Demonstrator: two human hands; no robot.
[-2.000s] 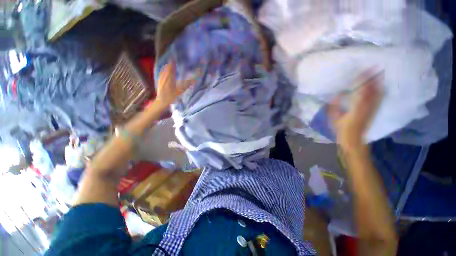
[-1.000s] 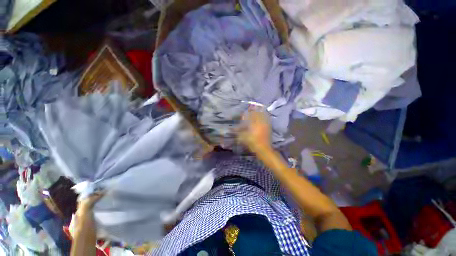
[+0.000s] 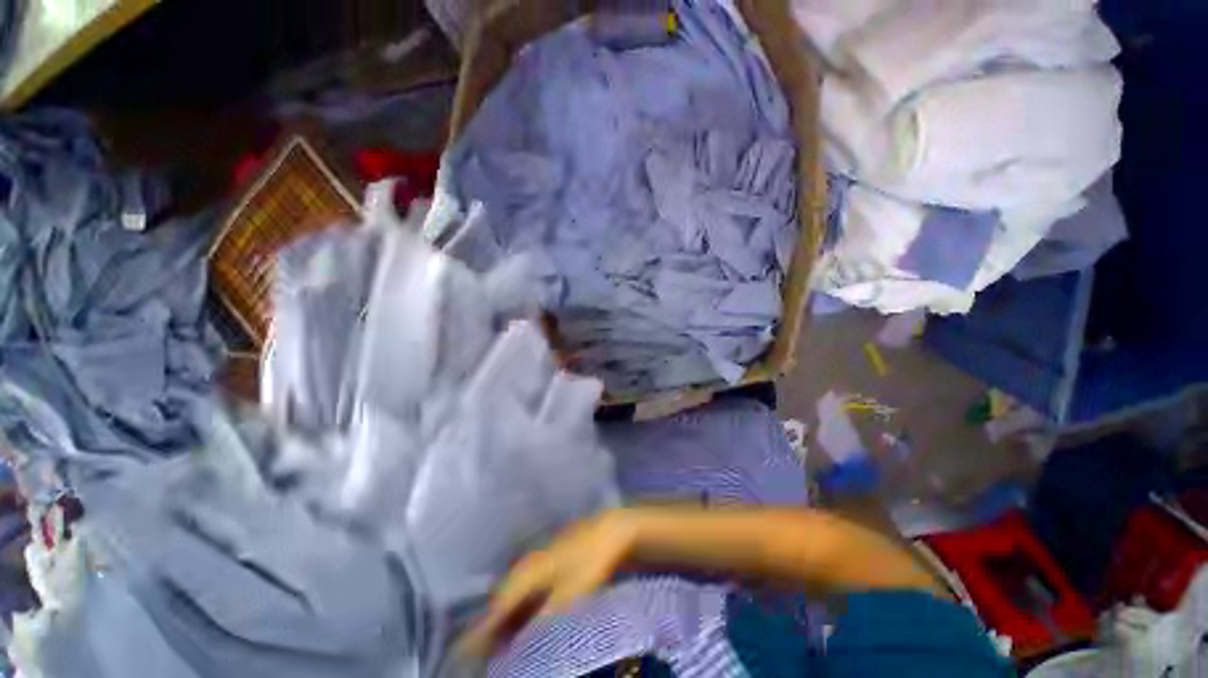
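A large limp bundle of grey-blue garment pieces (image 3: 437,450) fans out at the lower left, in front of me. My right hand (image 3: 563,583) is blurred at the bundle's lower right edge; its fingers point down and left, and I cannot tell whether they grip the cloth. My left hand is not visible. An open cardboard box (image 3: 803,199) stands ahead and holds more grey-blue garment pieces (image 3: 636,199) in a crumpled heap.
A white bundle (image 3: 1007,133) lies right of the box, beside a blue bin (image 3: 1020,358). A brown woven-look stool (image 3: 278,225) and a grey-blue heap (image 3: 93,305) are at left. Red crates (image 3: 1013,583) stand lower right. Scraps lie on the floor (image 3: 861,358).
The grey-blue bundle has moved right and spread up in front of me. My right hand has left the box and come down to the bundle's edge. My left hand has gone from view.
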